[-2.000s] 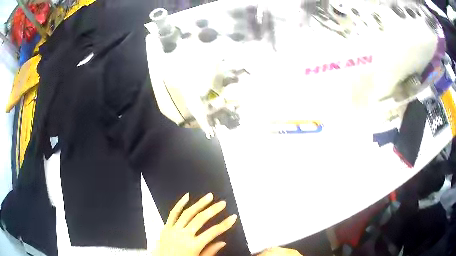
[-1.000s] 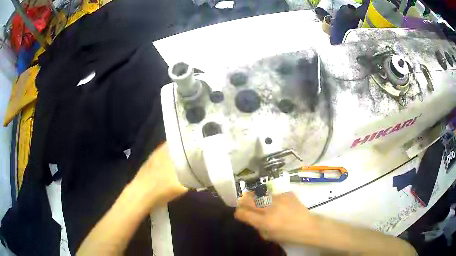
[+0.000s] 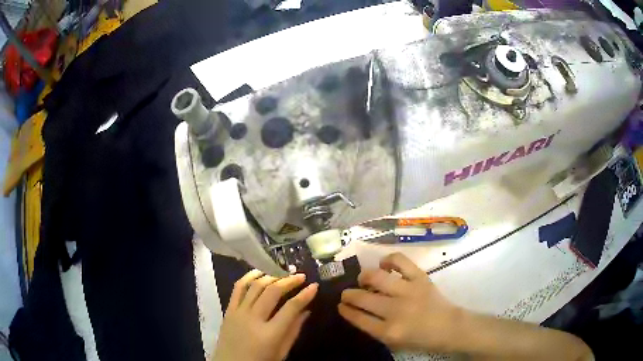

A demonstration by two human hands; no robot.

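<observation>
A white sewing machine head (image 3: 338,141) with dark smudges and purple HIKARI lettering spans the view. A black fabric panel (image 3: 324,328) lies under its left end and runs toward me. My left hand (image 3: 264,317) lies on the fabric just below the needle area, fingertips beside the presser foot, which is mostly hidden. My right hand (image 3: 402,303) is at the right edge of the fabric, fingers bent with the fingertips on it. A small black fabric piece (image 3: 347,268) shows beside the round metal knob (image 3: 331,269).
Orange and blue thread snips (image 3: 430,228) lie on the machine bed, right of the needle area. A dark phone (image 3: 593,222) and a label card (image 3: 626,187) lie at the right. Large black fabric (image 3: 134,183) covers the left side.
My left hand has come out from behind the machine head to its front. My right hand has moved off the knob area onto the fabric. The view has shifted, so the machine appears further left.
</observation>
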